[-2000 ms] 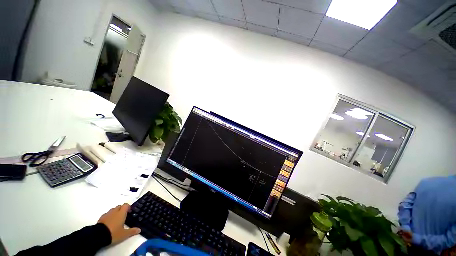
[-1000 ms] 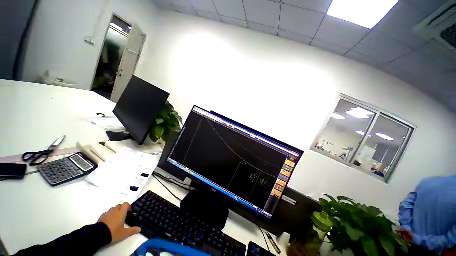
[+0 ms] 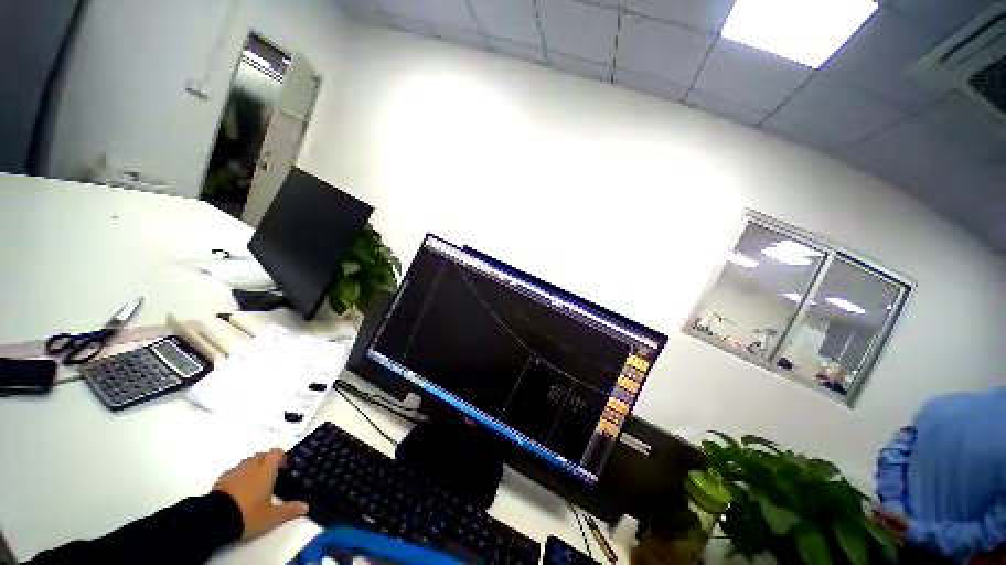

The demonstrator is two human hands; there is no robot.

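Note:
My left hand (image 3: pixel 260 496) rests at the left end of the black keyboard (image 3: pixel 386 494), palm down, fingertips at its left edge, holding nothing. My right hand is out of the picture. The lit CAD monitor (image 3: pixel 513 359) stands behind the keyboard, showing thin white curves and straight lines on black, with an orange-yellow tool column at its right. A bright blue curved item (image 3: pixel 375 545) lies at the bottom centre, cut off by the picture's edge. A dark flat corner, possibly the mouse pad (image 3: pixel 566 553), shows right of the keyboard.
Left of the keyboard lie white papers (image 3: pixel 270 381), a calculator (image 3: pixel 148 373), scissors (image 3: pixel 95 333) and a flat black slab (image 3: pixel 27 376). A dark second monitor (image 3: pixel 310 241) stands behind. Pens (image 3: pixel 601 537) and a large plant (image 3: pixel 789 502) are at right. A person in blue (image 3: pixel 951 475) is beyond.
A straight line has appeared below the curve on the screen since the earliest frame, and the small marks at its right have shifted slightly. My left hand stays in place.

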